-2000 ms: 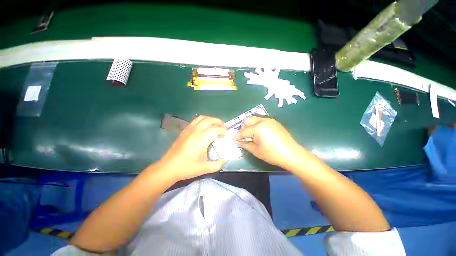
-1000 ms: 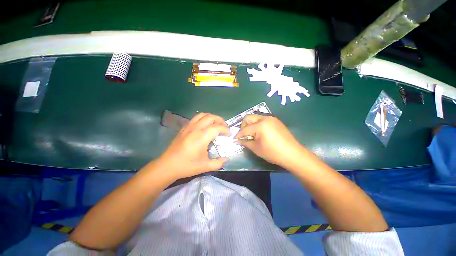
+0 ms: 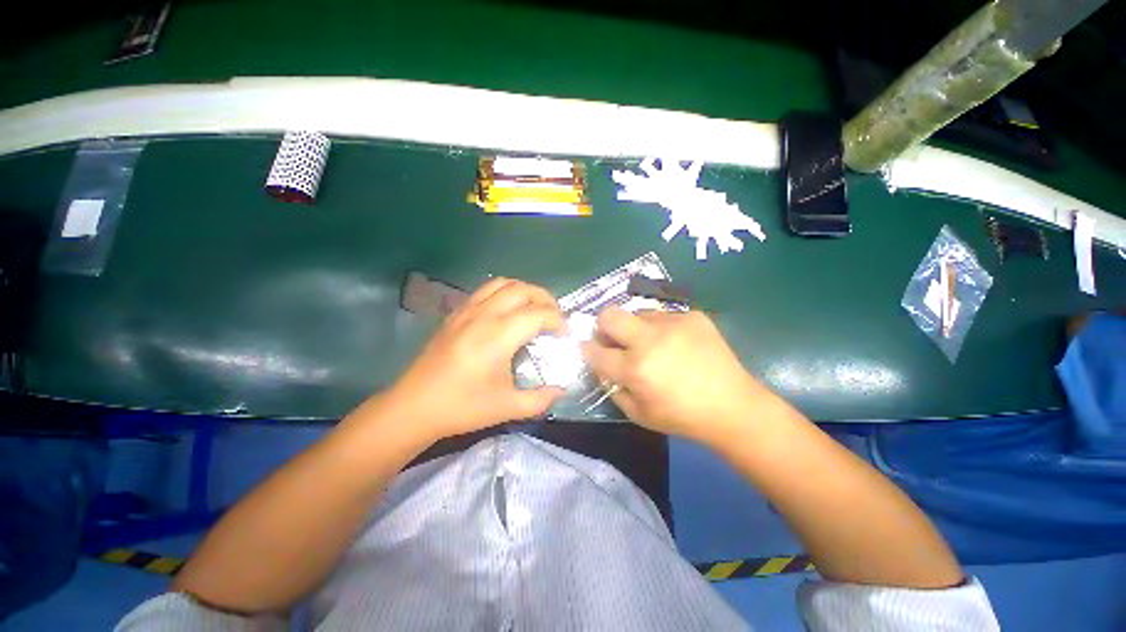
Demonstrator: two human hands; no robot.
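Note:
An open phone body (image 3: 614, 286), silver-white and dark, lies at a slant on the green mat. My left hand (image 3: 494, 352) holds its left end, with fingers above and thumb below. My right hand (image 3: 667, 364) is over its right side and holds tweezers (image 3: 600, 398), whose thin tips stick out below the fingers. A dark piece shows on the phone body's upper right, above my right hand. Much of the phone body is hidden by both hands. A brown-grey strip (image 3: 432, 295) lies left of my left hand.
Flex cables (image 3: 533, 188), white adhesive pieces (image 3: 692, 207) and a dotted roll (image 3: 298, 167) lie behind the hands. A black smartphone (image 3: 816, 179) stands by the taped post (image 3: 938, 93). Clear bags lie at left (image 3: 96, 210) and right (image 3: 947, 293). A neighbour's blue sleeve (image 3: 1099, 370) is at far right.
My right hand has turned and moved slightly right and down. The tweezers' tips now show below it, and a dark piece shows above it. My left hand stays on the phone body.

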